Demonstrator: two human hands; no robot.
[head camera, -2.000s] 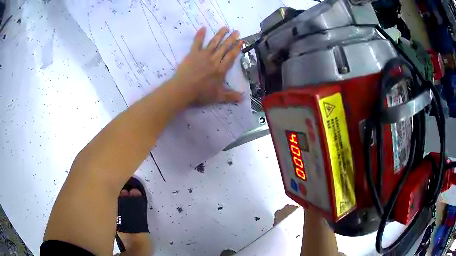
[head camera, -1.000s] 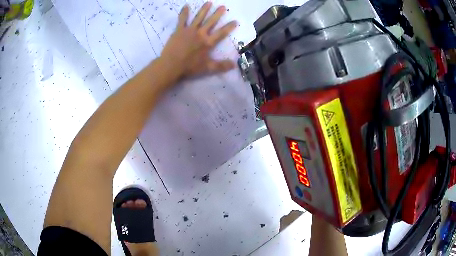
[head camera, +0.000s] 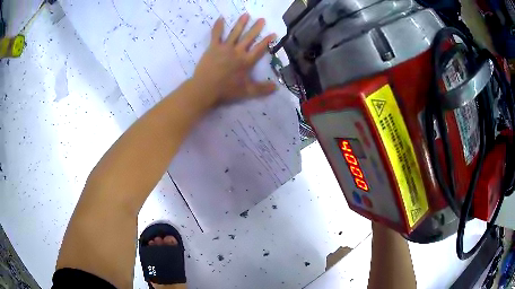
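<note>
The cutting machine (head camera: 367, 141), with a red and silver motor body and a red "4000" display, fills the right half of the view. The white paper marker (head camera: 237, 169) with thin drawn lines lies left of it. My left hand (head camera: 234, 62) lies spread on the marker, palm down, its fingertips close to the machine's left side. My right forearm (head camera: 389, 259) comes up from the bottom edge and goes behind the machine; my right hand is hidden by the motor body. The machine's foot is mostly hidden.
My foot in a black sandal (head camera: 162, 254) stands on the white table (head camera: 34, 186) at the lower left. A yellow tool (head camera: 12, 46) lies at the upper left. Black cord (head camera: 466, 220) hangs looped on the machine. Dark lint and a brown chipped patch (head camera: 337, 257) show near the bottom.
The machine has shifted slightly right in view over the last second. The yellow tool, marker and sandal also sit differently in the picture as the view moved. My left hand stays spread on the marker.
</note>
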